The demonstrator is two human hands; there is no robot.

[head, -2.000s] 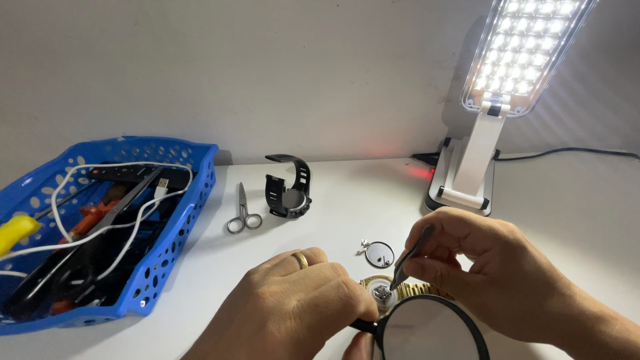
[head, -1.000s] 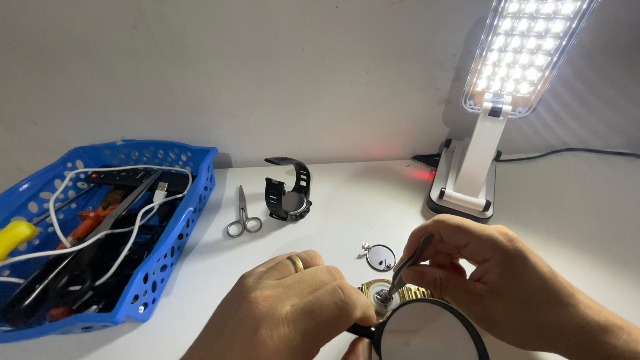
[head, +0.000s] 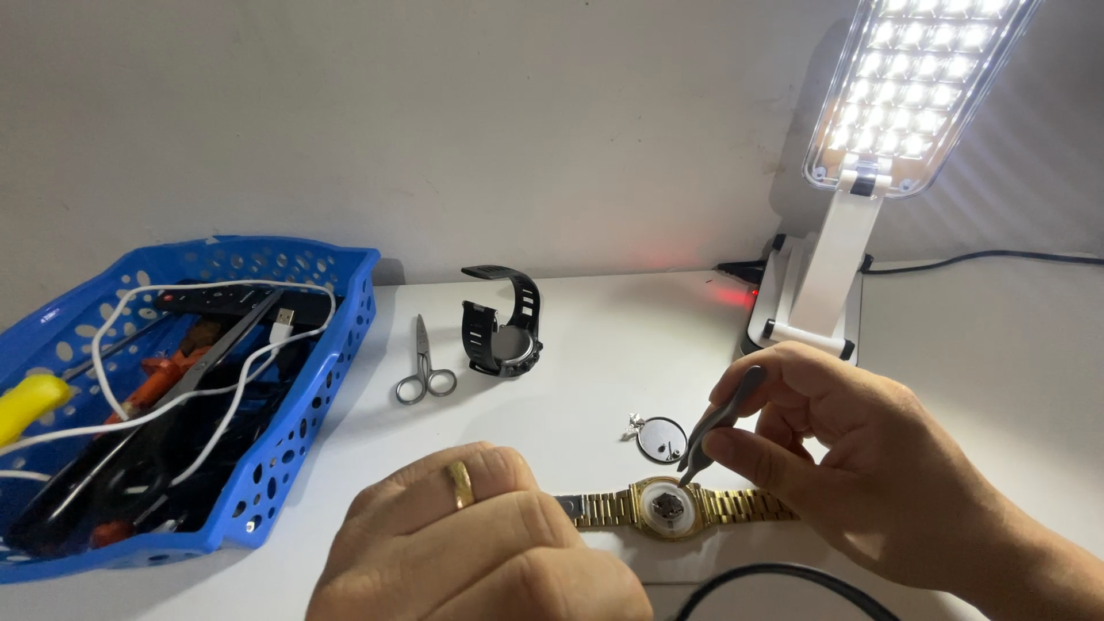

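Note:
A gold-coloured wristwatch [head: 667,509] lies with its case back off and its movement showing. My right hand [head: 828,457] grips dark tweezers [head: 723,423], whose tips are at the upper right edge of the watch case. Just above the watch lies a round case back [head: 662,440] with small parts on and beside it. My left hand [head: 483,543], a gold ring on one finger, is curled at the left end of the bracelet; its fingertips are hidden, so what it holds cannot be told. The black rim of a magnifying glass [head: 780,571] shows at the bottom edge.
A blue plastic basket [head: 293,440] with a white USB cable, a remote control and tools stands at the left. Small metal scissors [head: 423,366] and a black wristwatch [head: 504,332] lie behind my left hand. A lit LED desk lamp [head: 828,267] stands at the back right, near the wall.
The magnifying glass has moved down, mostly out of view, and more of the gold watch shows. My left hand has moved lower. The tweezers' tips have gone from the movement to the case edge.

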